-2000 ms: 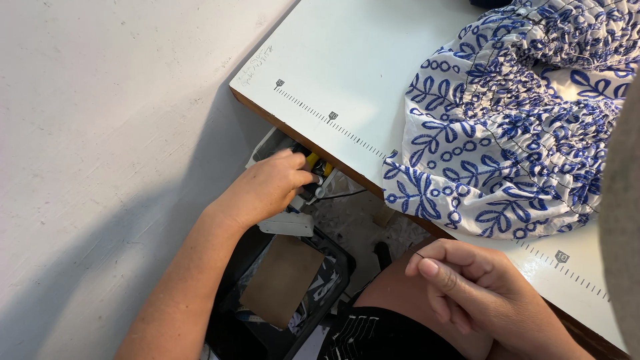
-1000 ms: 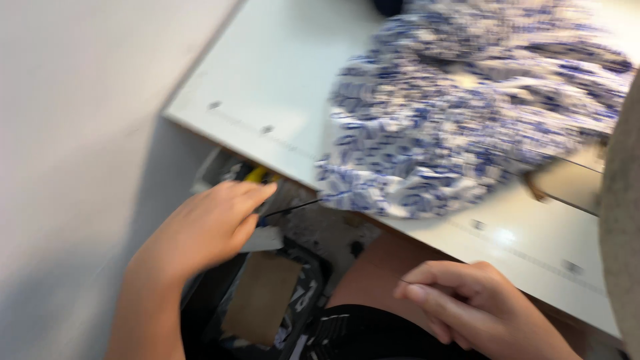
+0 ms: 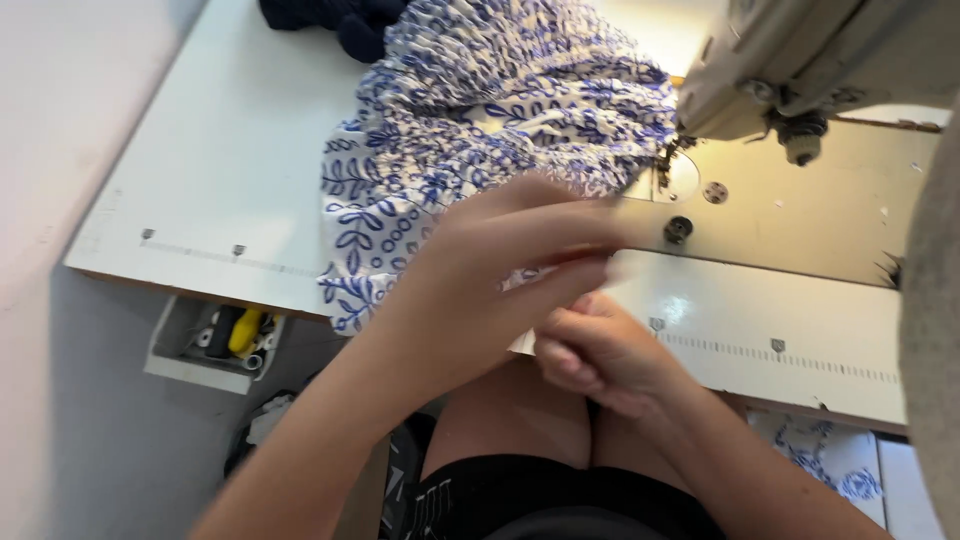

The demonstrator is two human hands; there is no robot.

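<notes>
My left hand [image 3: 525,255] is blurred and reaches over the front edge of the table, above the blue-and-white gathered fabric [image 3: 465,135]. Its fingers point toward the sewing machine's needle plate [image 3: 679,178]; whether they hold anything is too blurred to tell. Just below it, my right hand [image 3: 600,352] is curled near the table edge, its fingers folded, and their inside is hidden. The fabric lies bunched on the table with its right end by the presser foot [image 3: 664,166] of the sewing machine [image 3: 817,67].
A bobbin-like metal part [image 3: 678,229] stands on the machine bed. Dark blue cloth [image 3: 360,26] lies at the back. Below the table [image 3: 202,165] hangs an open drawer [image 3: 195,376] with a yellow-handled tool [image 3: 246,331]. More patterned fabric [image 3: 825,450] shows at lower right.
My left hand has left the drawer under the table and moved right, over the fabric. The right hand stays curled near the table edge. The view has turned toward the sewing machine.
</notes>
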